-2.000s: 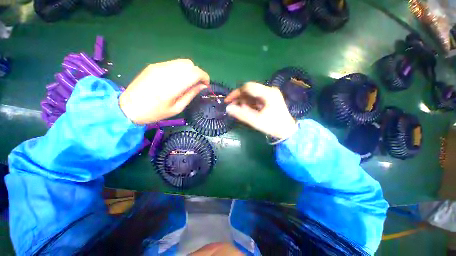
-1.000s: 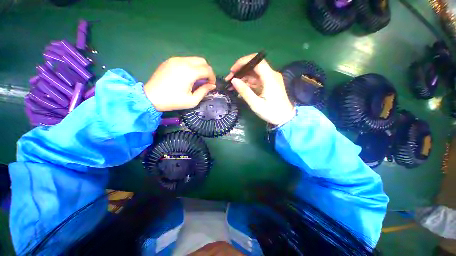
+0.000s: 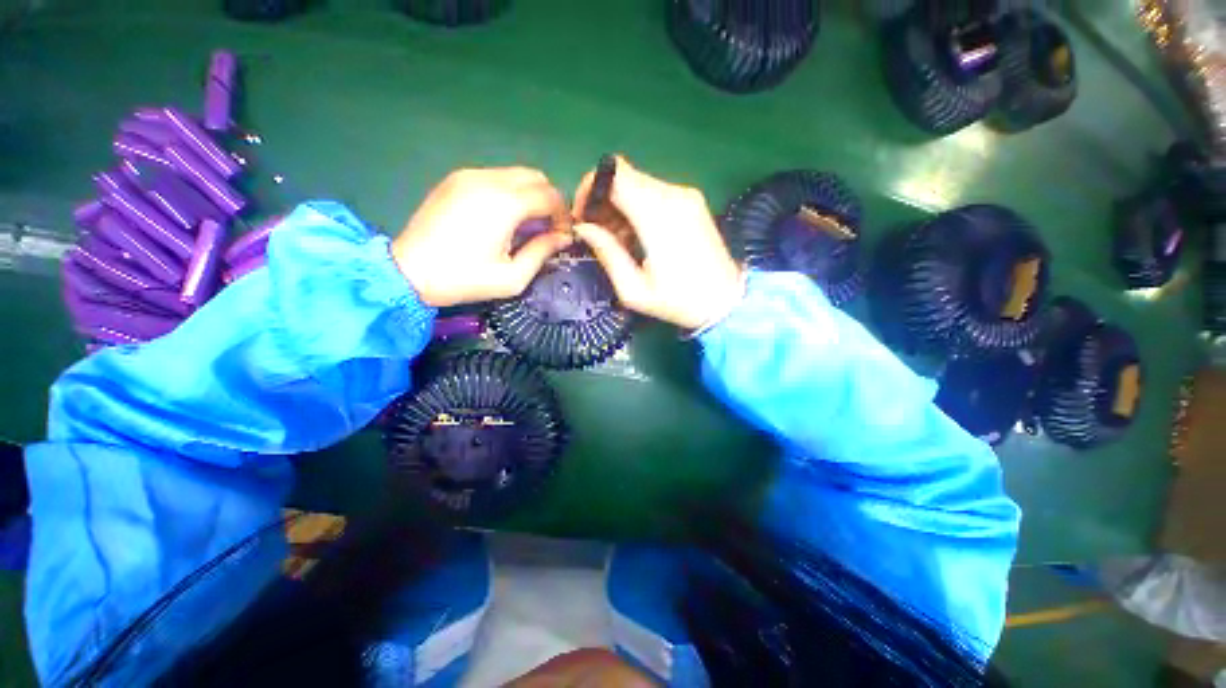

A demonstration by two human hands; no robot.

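A black ribbed fan housing [image 3: 565, 317] lies on the green bench under both hands. My left hand [image 3: 477, 235] is at its upper left edge, fingers pinched, with a dark purple cell partly showing between fingers and thumb. My right hand [image 3: 659, 242] is shut on a slim black pen-like tool [image 3: 605, 175], whose top sticks up between the fingers. The fingertips of both hands meet at the housing's top; the tool's tip and what it touches are hidden. A second housing [image 3: 477, 437] lies just below left, a small yellowish strip on its centre.
A pile of purple cells [image 3: 161, 222] lies at the left. Several black housings stand at the right, one nearby [image 3: 800, 235] and a larger one [image 3: 988, 276]. More housings are at the back [image 3: 746, 40]. A brown box [image 3: 1203, 464] is at the right edge.
My right hand has moved left against my left hand, and the black tool now stands more upright. A second ago it leaned to the right; two seconds ago a thin red wire showed between the hands.
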